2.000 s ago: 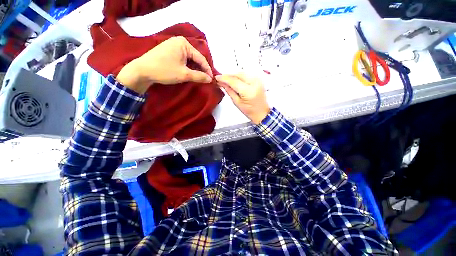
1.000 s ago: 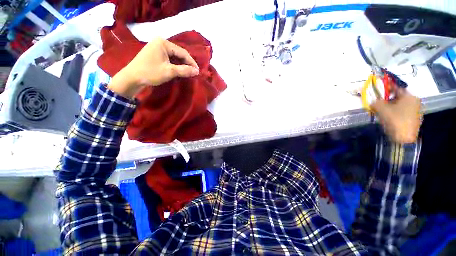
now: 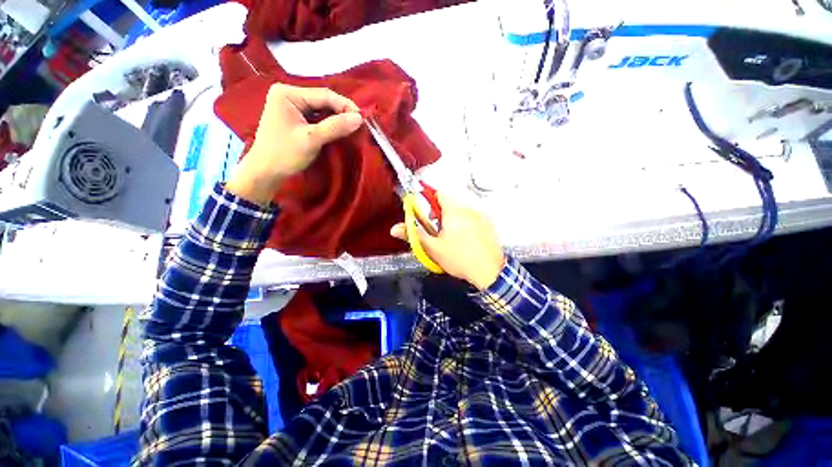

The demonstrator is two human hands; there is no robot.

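Observation:
The rust-red garment piece [image 3: 342, 196] lies on the white table left of the needle, its lower edge at the table's front edge. My left hand [image 3: 301, 132] pinches a small bit of the red fabric between thumb and fingertips. My right hand [image 3: 461, 239] holds the scissors [image 3: 408, 182] by the yellow and orange-red loops. The blade tips are at the fabric beside my left fingertips; whether they touch it I cannot tell. A white label [image 3: 351, 272] hangs from the garment over the table edge.
The presser foot and needle [image 3: 550, 105] are right of the garment, under the JACK machine head [image 3: 629, 41]. Dark blue cord [image 3: 764, 196] hangs over the table edge at right. More red cloth [image 3: 315, 18] lies at the back. A blue bin [image 3: 385, 333] with red cloth is below the table.
My right hand left the fabric, took the scissors from the right side of the table and brought them to my left fingertips. My left hand stays at the garment. The view has shifted slightly.

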